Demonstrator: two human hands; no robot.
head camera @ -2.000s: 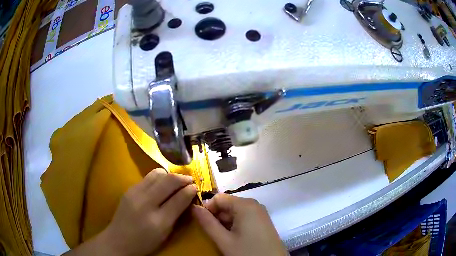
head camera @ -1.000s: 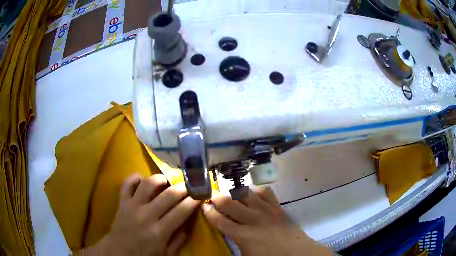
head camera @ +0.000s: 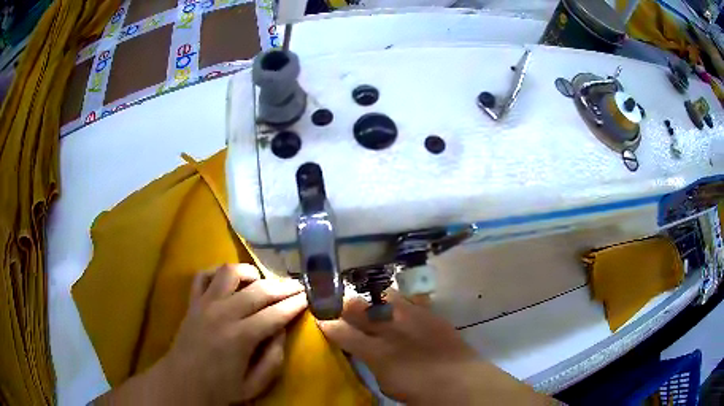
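Note:
A mustard-yellow garment panel [head camera: 171,262] lies on the white table, with a folded edge running under the head of the white sewing machine [head camera: 444,174]. My left hand [head camera: 230,325] presses on the panel, fingertips beside the shiny take-up lever guard [head camera: 321,266]. My right hand [head camera: 405,337] lies over the cloth under the machine head, its fingers partly hidden behind the guard and tension assembly [head camera: 375,289]. Whether it pinches the cloth cannot be seen. The needle and presser foot are hidden.
A pleated mustard bundle [head camera: 28,190] hangs at the left. A brown taped board [head camera: 143,67] lies behind. A small mustard piece [head camera: 635,277] rests at the machine's right. A blue basket [head camera: 675,382] is at lower right, a dark tin [head camera: 586,25] behind the machine.
The view has shifted, so the machine sits lower in it. My right hand has moved from the cloth in front of the needle area to further under the head. My left hand stays on the panel.

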